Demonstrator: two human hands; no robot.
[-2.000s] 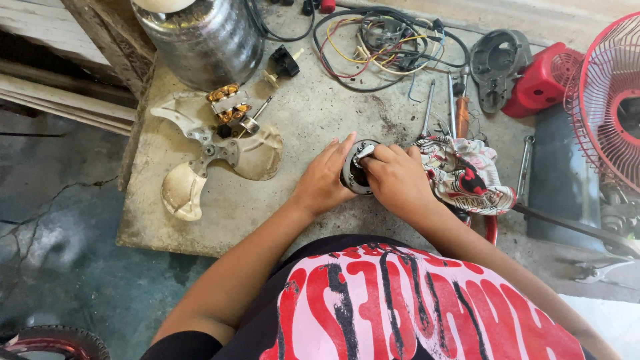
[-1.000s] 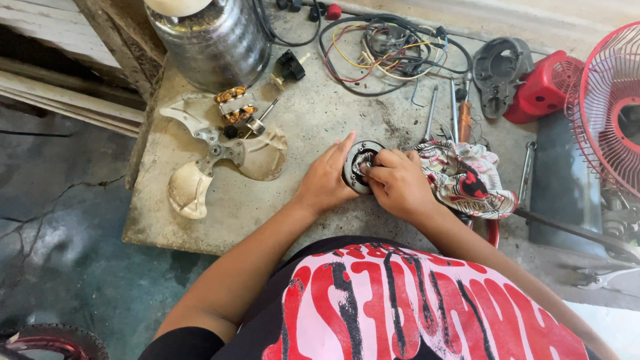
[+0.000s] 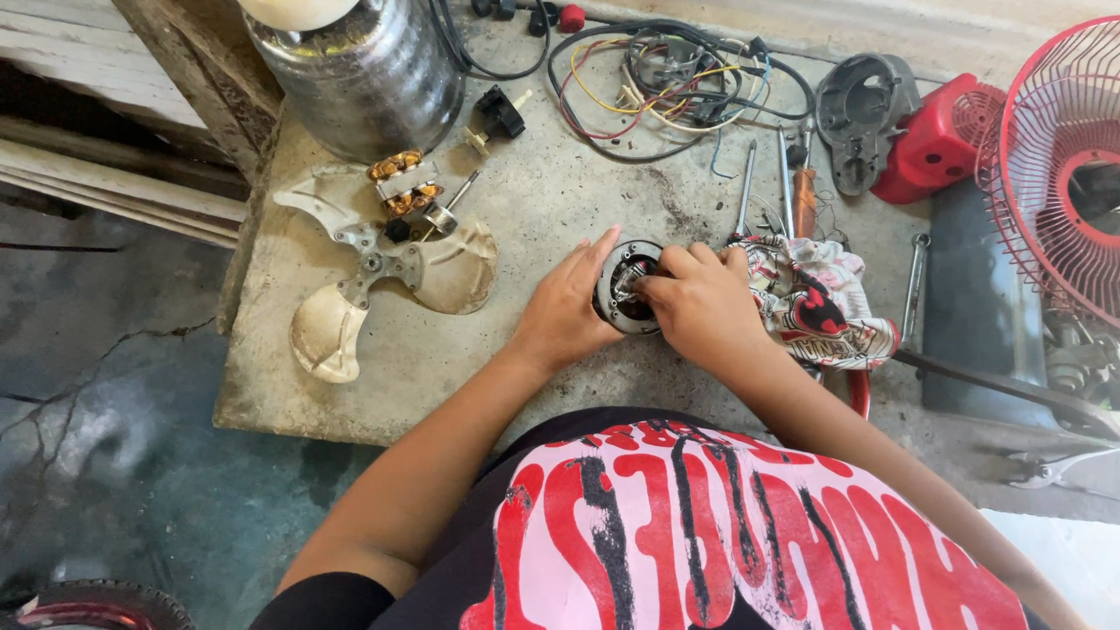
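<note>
A round metal motor housing (image 3: 632,248) stands on the concrete slab, its opening facing up. My left hand (image 3: 569,302) cups its left side, fingers and thumb around the rim. At its right, my right hand (image 3: 707,297) reaches its fingertips into the opening, at a small shiny part whose shape is unclear. Just right of that hand lies a crumpled printed cloth (image 3: 818,306). Left of the housing are a three-blade metal fan blade (image 3: 376,264), a copper-wound stator (image 3: 406,182) and a rotor with its shaft (image 3: 442,217).
Behind lie tangled wires (image 3: 669,87), a screwdriver with an orange handle (image 3: 803,201), a grey plastic housing (image 3: 862,118) and a red plastic cover (image 3: 941,144). A red fan guard (image 3: 1063,175) stands at the right, a wrench (image 3: 915,284) near it. A large metal container (image 3: 359,83) stands back left.
Two seconds ago a light-coloured piece showed at my right fingertips above the housing; now those fingers reach into the opening. My left hand has stayed around the housing.
</note>
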